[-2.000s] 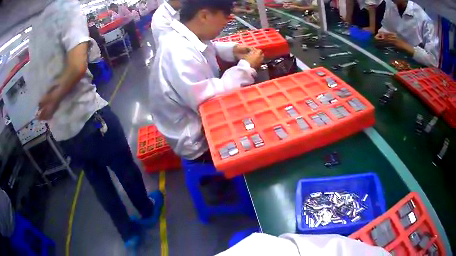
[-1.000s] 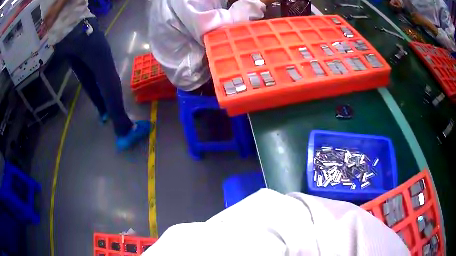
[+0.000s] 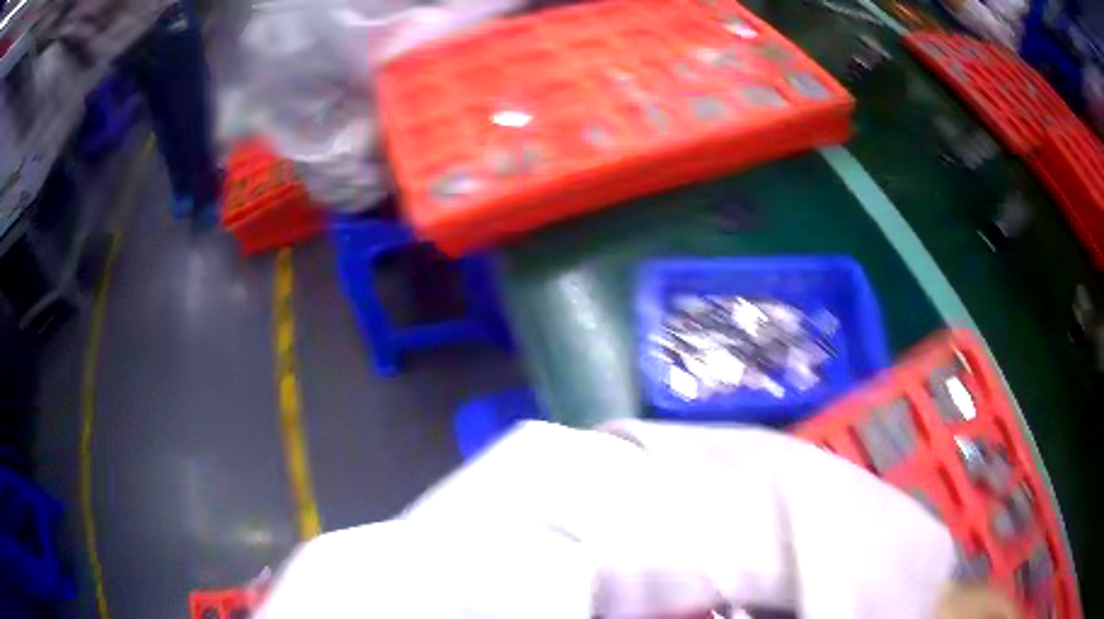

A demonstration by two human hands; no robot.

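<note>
A red compartment tray [image 3: 1011, 502] with grey metal pieces in its pockets lies at the lower right, partly covered by my white sleeve [image 3: 678, 508]. A blurred skin-toned patch at the sleeve's right end, cut off by the bottom edge, looks like my left hand [image 3: 978, 605]; its fingers and any hold cannot be made out. My right hand is not in view. A blue bin [image 3: 866, 314] holding a loose heap of shiny silver pieces [image 3: 739, 345] stands just beyond the sleeve. The frame is motion-blurred.
A large raised red tray [image 3: 630, 181] with some grey pieces lies across the green bench [image 3: 581, 314]. A person's white sleeve is behind it. Blue stool [image 3: 424, 333] and red crates [image 3: 266, 200] stand on the floor at left. More red trays [image 3: 1029, 115] are across the belt.
The view has swung, so the bin and the raised tray sit further left and higher. More of the lower-right tray shows, and a skin-toned patch has appeared at the bottom right.
</note>
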